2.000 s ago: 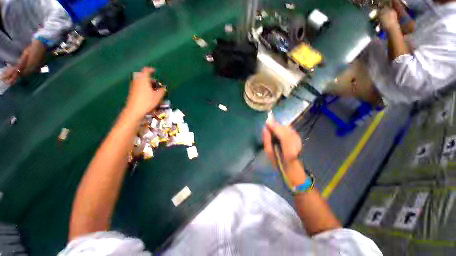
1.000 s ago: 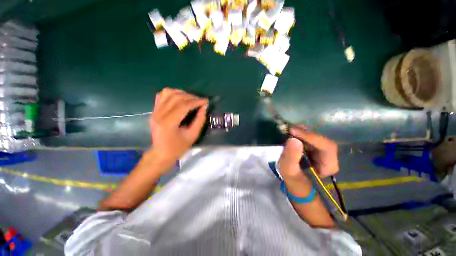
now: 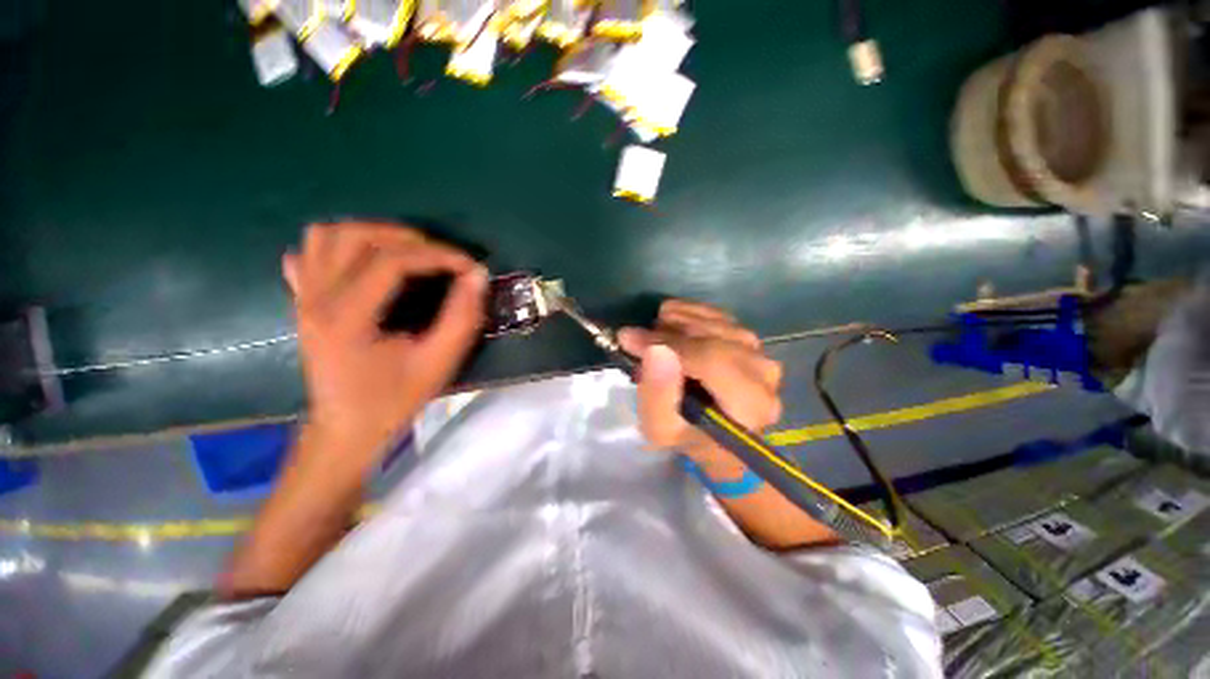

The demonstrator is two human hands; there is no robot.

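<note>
My right hand (image 3: 703, 378) is closed around the soldering iron (image 3: 743, 448), held like a pen. Its silver shaft points left, and its tip is at the right end of the small device (image 3: 515, 304), by a pale block (image 3: 552, 295). My left hand (image 3: 385, 325) is at the left side of the device, thumb and fingertips close together beside it. The solder wire (image 3: 179, 356) runs from the left edge to this hand. What the fingertips pinch is blurred; I cannot tell if it is the wire. A heap of white pouch cells (image 3: 650, 90) lies behind, with one cell (image 3: 640, 173) nearer.
A tan ring-shaped container (image 3: 1055, 122) stands at the right on the green bench (image 3: 783, 199). A dark stick with a pale end (image 3: 865, 61) lies behind. The iron's cord hangs past the bench edge. Cartons (image 3: 1062, 557) and part of another person's sleeve (image 3: 1178, 378) are at the right.
The view has turned down from the wider bench to the device. Since one second ago, the iron has moved left, its tip coming to the device. The left hand stays beside the device.
</note>
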